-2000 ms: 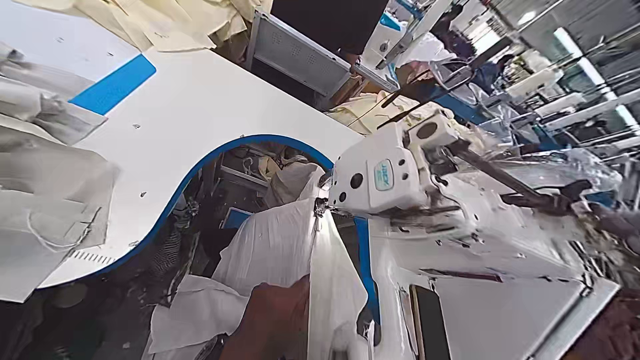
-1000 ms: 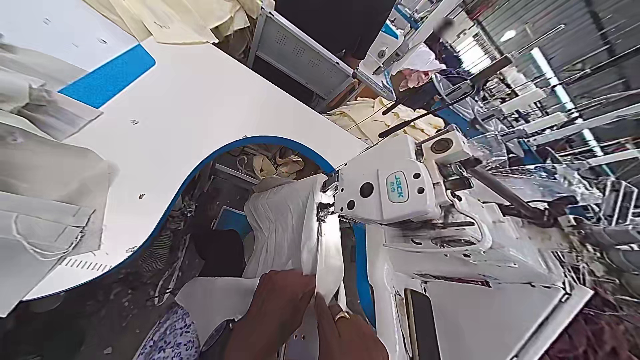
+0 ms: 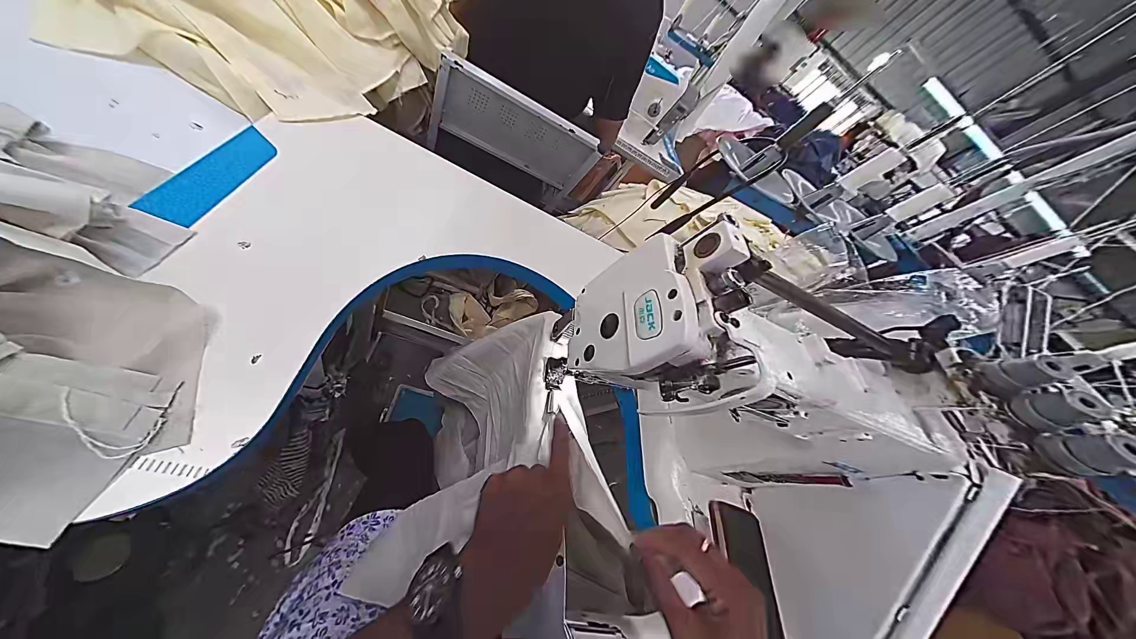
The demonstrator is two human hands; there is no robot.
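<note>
A white Jack sewing machine has its needle area over a strip of pale cloth. My left hand, with a watch on its wrist, lies on this cloth just below the presser foot, one finger pointing up along the lit fold. To the right, my right hand holds the cloth's edge between thumb and fingers, beside the machine's narrow arm. The cloth runs from the needle area down between both hands. The fingertips of my left hand are partly blurred.
Pale cut pieces lie on the white table with its blue-edged cutout. Cream cloth is heaped at the back left. A person in dark clothing is beyond a grey metal panel. Thread cones stand at right.
Both hands were close together on the cloth a second ago; now my right hand is apart, further right, and my left reaches nearer the needle area. The hands are not clearly distinguishable two seconds ago.
</note>
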